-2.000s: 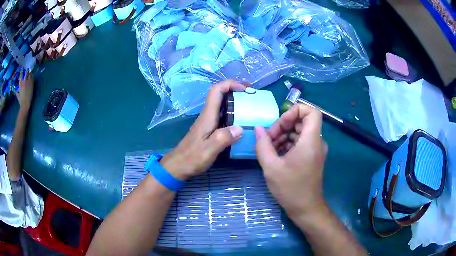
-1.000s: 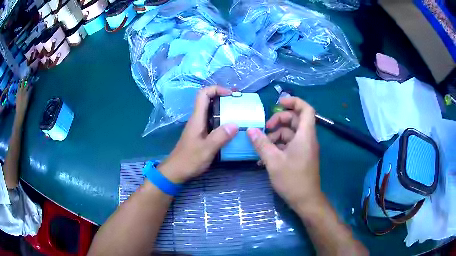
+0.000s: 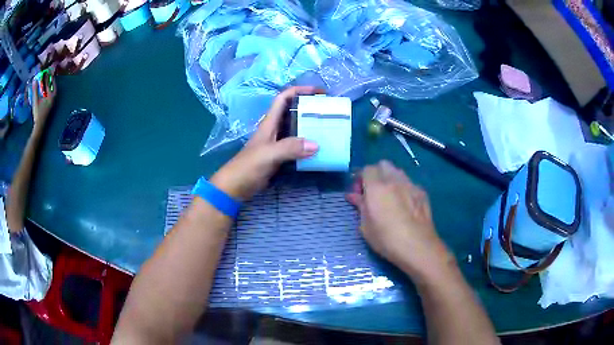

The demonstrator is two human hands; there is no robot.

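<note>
My left hand (image 3: 268,149) holds a light-blue box body (image 3: 330,145) above the table, thumb on its near face, fingers around its dark left end. A thin grey strip (image 3: 326,116) lies across the upper part of the body. My right hand (image 3: 398,210) is blurred, off the body at its lower right, with bent fingers over the right edge of the strip sheet (image 3: 269,236). Whether its fingertips hold anything cannot be seen. The strip sheet lies flat below the body, with rows of narrow grey strips.
Plastic bags of blue panels (image 3: 262,57) lie behind. A hammer (image 3: 424,138) and a thin pointed tool (image 3: 406,148) lie right of the body. Stacked bodies (image 3: 532,215) and white sheets (image 3: 525,131) are at right. A lone body (image 3: 83,138) and another person's arm (image 3: 28,162) are at left.
The body has moved up and turned in my left hand, so the grey strip now shows higher on it. My right hand has left the body and moved down to the sheet's edge.
</note>
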